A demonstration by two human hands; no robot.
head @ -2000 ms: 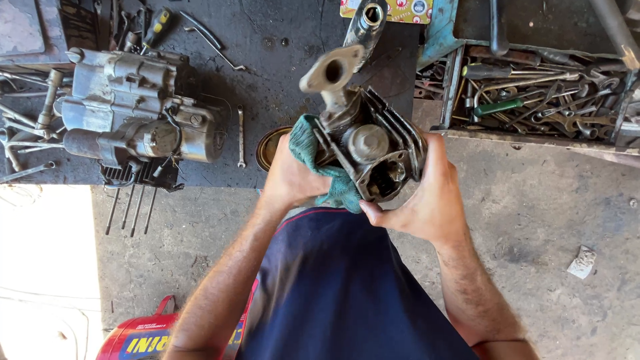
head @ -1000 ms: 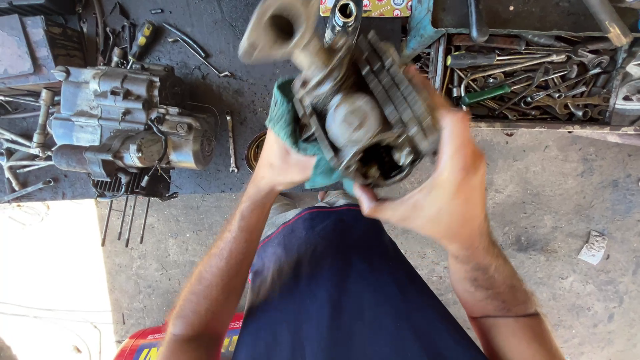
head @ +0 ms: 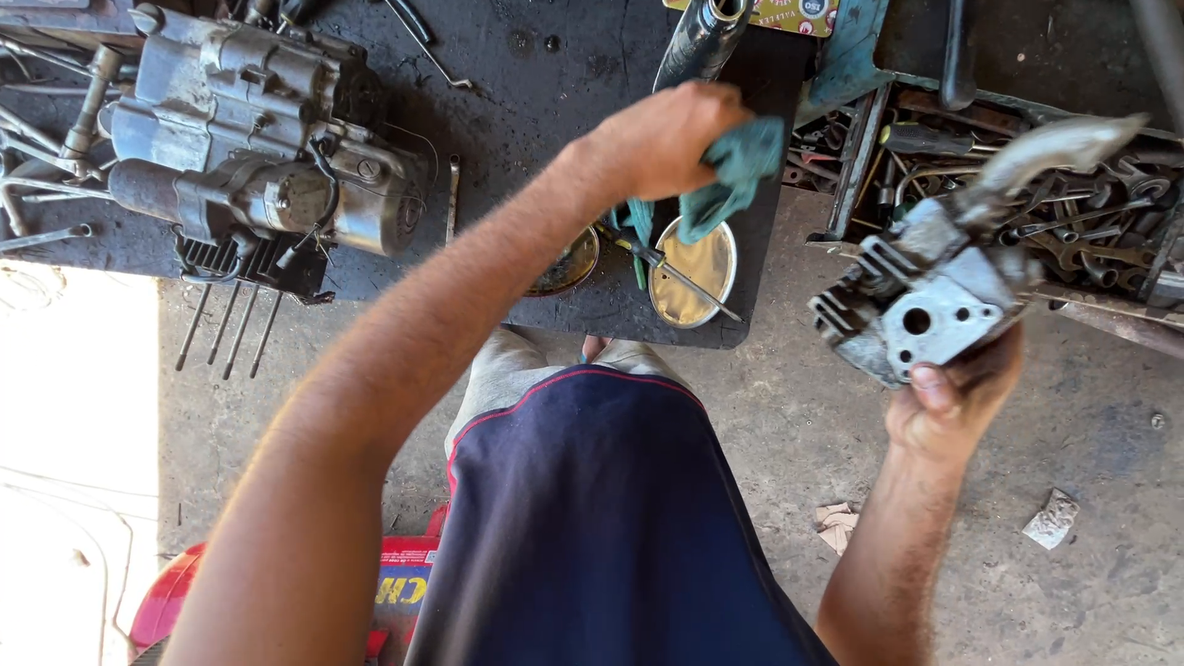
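My right hand (head: 957, 393) grips a finned engine cylinder head (head: 934, 301) by its lower end, to the right of the bench; a curved metal intake pipe (head: 1054, 157) sticks up from it. My left hand (head: 671, 139) is closed on a green cloth (head: 735, 176) over the bench. Below the cloth, a screwdriver (head: 689, 282) lies across a round tin (head: 708, 259) with a tan surface. Another round tin (head: 569, 268) is partly hidden behind my left forearm. A dark metal cylinder-shaped part (head: 698, 46) stands just beyond my left hand.
An engine block (head: 268, 139) with protruding studs lies on the dark bench (head: 536, 102) at left, beside several wrenches. A small wrench (head: 452, 199) lies mid-bench. On the right is an open metal tool tray (head: 856, 176) full of wrenches. A red container (head: 402, 564) sits on the floor.
My hands have moved apart. The cylinder head, earlier between both hands, has moved right in my right hand and turned, showing a flat face with holes. My left hand has moved the cloth away from it.
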